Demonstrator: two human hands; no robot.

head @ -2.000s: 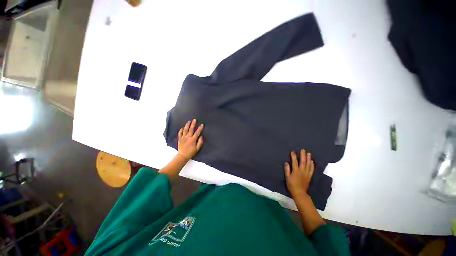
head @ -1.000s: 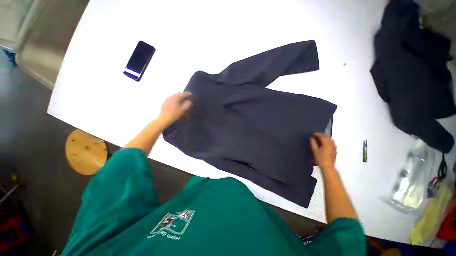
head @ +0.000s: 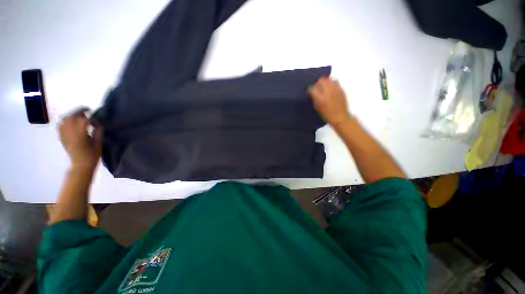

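A dark garment [head: 213, 126] lies on the white table in front of me, partly folded, with one sleeve [head: 172, 46] reaching up and away. My left hand [head: 80, 138] is blurred and pinches the garment's left end. My right hand [head: 329, 100] pinches the garment's upper right corner. The fingertips of both hands are partly hidden or blurred. The garment's near edge lies close to the table's front edge.
A smartphone [head: 34, 96] lies at the left. Thread snips [head: 384, 84] lie right of the garment. Clear poly bags [head: 456, 95], scissors [head: 496, 70], a yellow cloth [head: 489, 133] and a red bag [head: 515, 135] are farther right. Another dark garment [head: 455, 22] lies at upper right.
Both hands have taken hold of the garment's far side. The body is now folded narrower toward me, and the sleeve has swung left. The camera view has turned and shifted.
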